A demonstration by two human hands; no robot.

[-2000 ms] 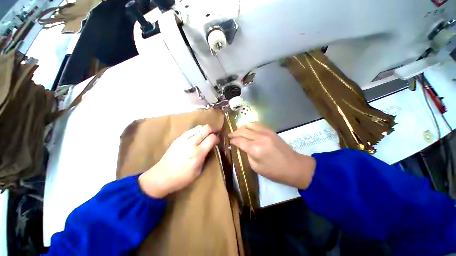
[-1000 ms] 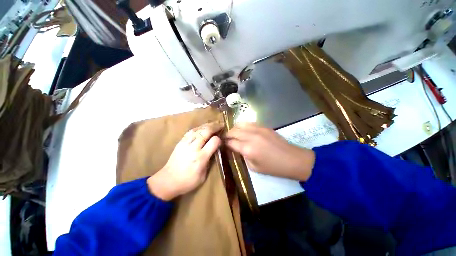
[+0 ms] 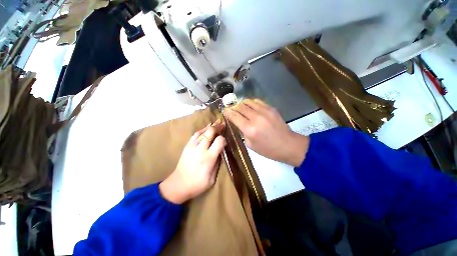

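A tan-brown fabric panel [image 3: 160, 155] lies on the white table, its top corner at the presser foot [image 3: 216, 104]. A dark-brown zipper [image 3: 245, 162] with a gold tooth line runs along the panel's right edge and hangs towards me. My left hand [image 3: 198, 160] pinches the panel's edge just below the foot. My right hand [image 3: 260, 127] is on the zipper's upper end, right beside the foot; its fingertips partly cover the needle area. A thin white strip shows inside the panel's open edge.
The white sewing machine head [image 3: 280, 25] spans the top. A fanned zipper bundle [image 3: 335, 90] lies right of the needle. A pile of brown pieces [image 3: 22, 135] stands at the left. A red and black tool [image 3: 435, 81] lies far right.
My right hand has moved up closer to the presser foot. My left hand has shifted slightly right and down, its fingers now bunched at the panel's edge. The view has shifted slightly.
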